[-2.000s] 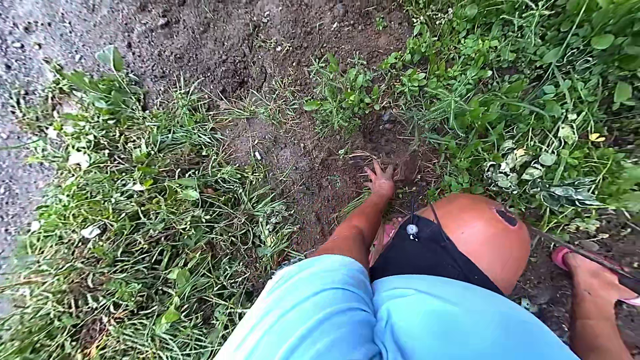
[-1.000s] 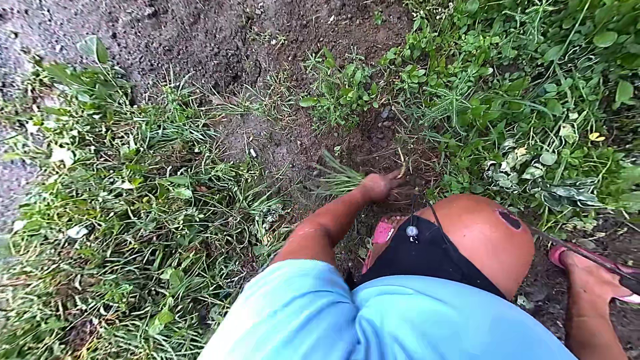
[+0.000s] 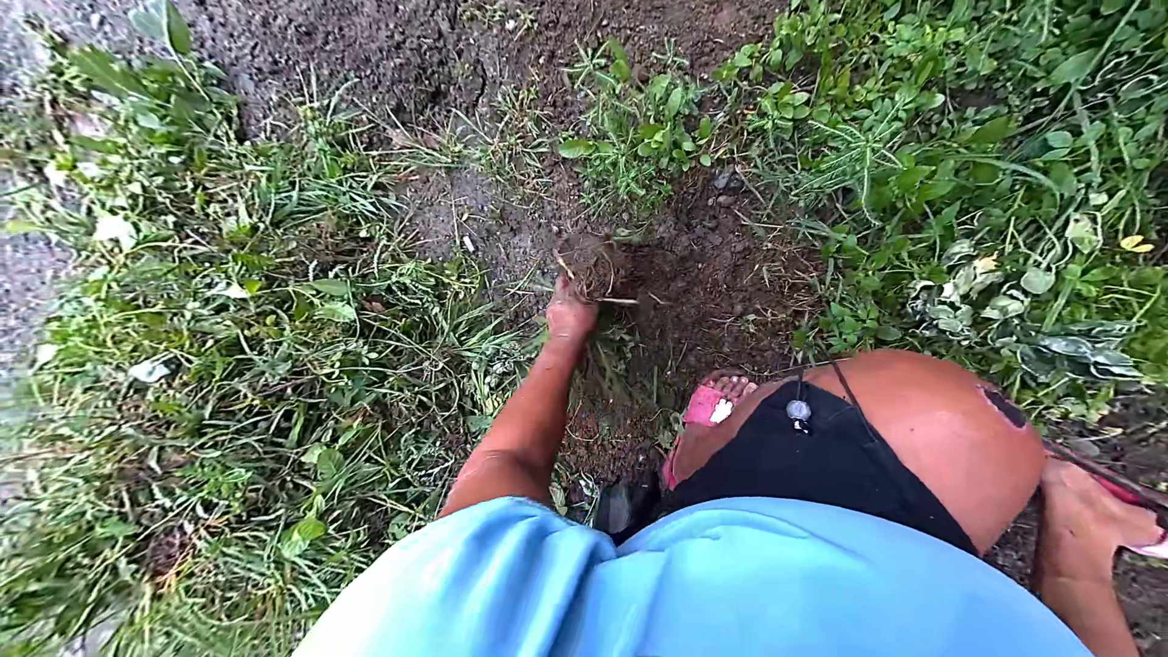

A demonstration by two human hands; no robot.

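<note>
My left hand is closed around an uprooted grass clump, held over the bare soil left of my foot. Its tangled, soil-covered root ball faces up, and blurred green blades hang below the hand. A pale stalk sticks out to the right. At the lower right, a bare limb meets skin beside a pink sandal; whether my right hand is part of it cannot be told. A thin dark strip crosses there, its nature unclear.
Dense grass covers the left side, and leafy weeds grow at upper right. A small weed clump stands above the disturbed soil. My foot in a pink sandal and my bent knee are close by.
My left hand was low on the soil near my knee; it has moved left. The grass clump beside it a second ago is now in its grip, with roots showing.
</note>
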